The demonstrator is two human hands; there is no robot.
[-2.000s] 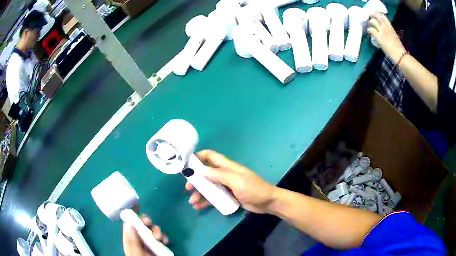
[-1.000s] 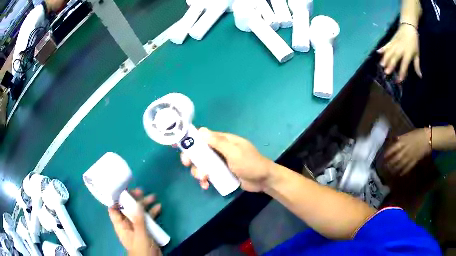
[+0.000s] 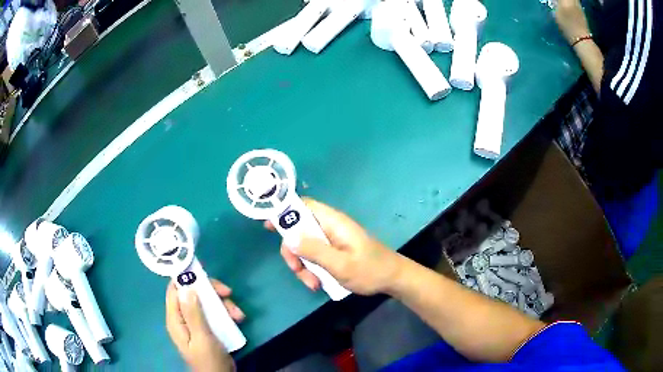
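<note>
My left hand (image 3: 195, 320) is closed around the handle of a white handheld fan (image 3: 169, 243) at the lower left, thumb below the display. Its open front grille faces me and its dark oval display shows glowing digits. My right hand (image 3: 338, 251) holds a second white fan (image 3: 263, 184) by the handle, slightly higher and to the right. Its spoked front ring faces me and its display is lit too. Both fans are held above the green bench (image 3: 327, 138), tilted up to the left, and do not touch each other.
Several white fans (image 3: 76, 290) lie close together at the lower left. More fans (image 3: 422, 62) lie at the top right. An open brown box (image 3: 574, 225) with white fans is below the bench edge. A person's arm (image 3: 578, 36) is at the upper right. A metal post (image 3: 207, 33) stands at the back.
The left-hand fan has turned so its front grille and lit display face me. The right-hand fan's display has lit up. The neighbour's hand has left the box.
</note>
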